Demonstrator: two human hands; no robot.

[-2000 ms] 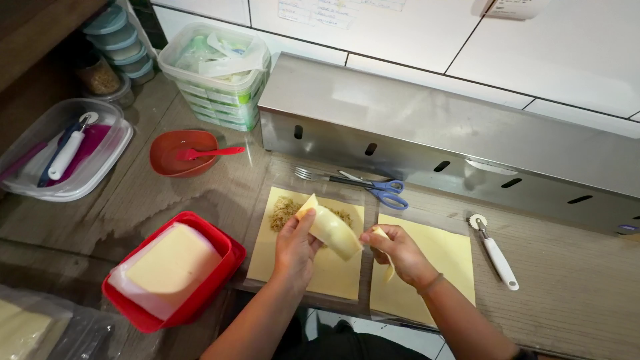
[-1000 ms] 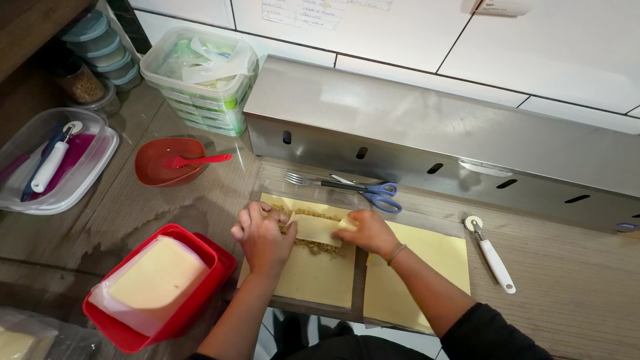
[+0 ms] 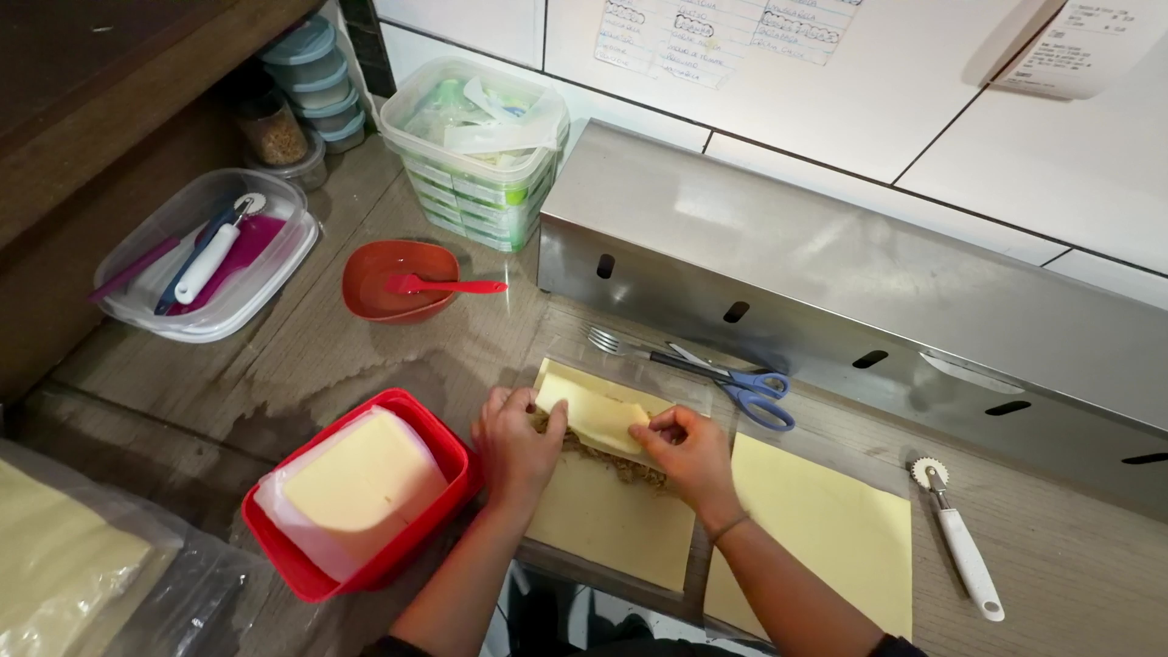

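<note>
A folded slice of pale yellow cheese (image 3: 593, 415) lies over a brown crumbly filling (image 3: 630, 470) on the left dough sheet (image 3: 611, 525). My left hand (image 3: 522, 447) has its thumb and fingers at the slice's left end, and my right hand (image 3: 689, 456) pinches the right end. A second dough sheet (image 3: 821, 529) lies flat to the right. More slices (image 3: 356, 470) sit on a liner in a red plastic container (image 3: 274, 547) at the left. Behind the dough are a fork (image 3: 616, 342) and blue-handled scissors (image 3: 762, 397). A white-handled pastry wheel (image 3: 958, 538) lies at the right.
A long stainless steel cover (image 3: 776, 237) runs along the tiled wall. An orange bowl (image 3: 401, 251) with a red brush (image 3: 447, 286), a clear tub of utensils (image 3: 306, 242) and a plastic container (image 3: 474, 182) stand at the back left. Plastic-wrapped dough (image 3: 64, 566) lies front left.
Two seconds ago both hands held the cheese slice raised above the dough; now it lies over the filling, with my hands at its ends.
</note>
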